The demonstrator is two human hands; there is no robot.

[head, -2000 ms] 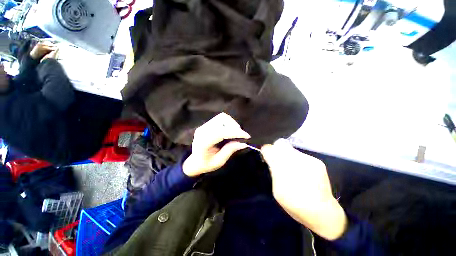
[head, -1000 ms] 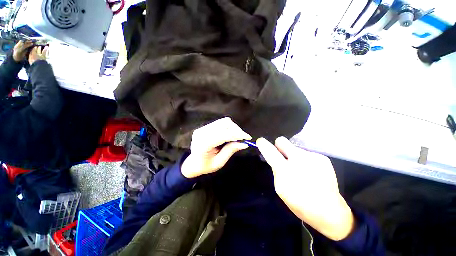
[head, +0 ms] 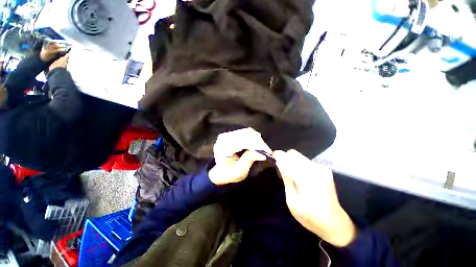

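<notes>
My left hand (head: pixel 237 155) and my right hand (head: pixel 312 195) meet in front of my chest. Between their fingertips they pinch a small, thin dark piece (head: pixel 267 155); most of it is hidden by the fingers, so I cannot tell what it is. A large dark brown garment piece (head: pixel 235 99) lies crumpled just beyond my hands, over the table and its front edge.
The white sewing table (head: pixel 386 141) stretches to the right, with the machine's dark needle area (head: pixel 386 69) at upper right. Red-handled scissors (head: pixel 143 11) lie at upper left. Another person (head: pixel 52 114) works at the left. A blue crate (head: pixel 107 233) stands at lower left.
The view has shifted slightly, so most things appear further right. Both hands stay together; the bit between the fingertips looked pale, then blue, and now dark.
</notes>
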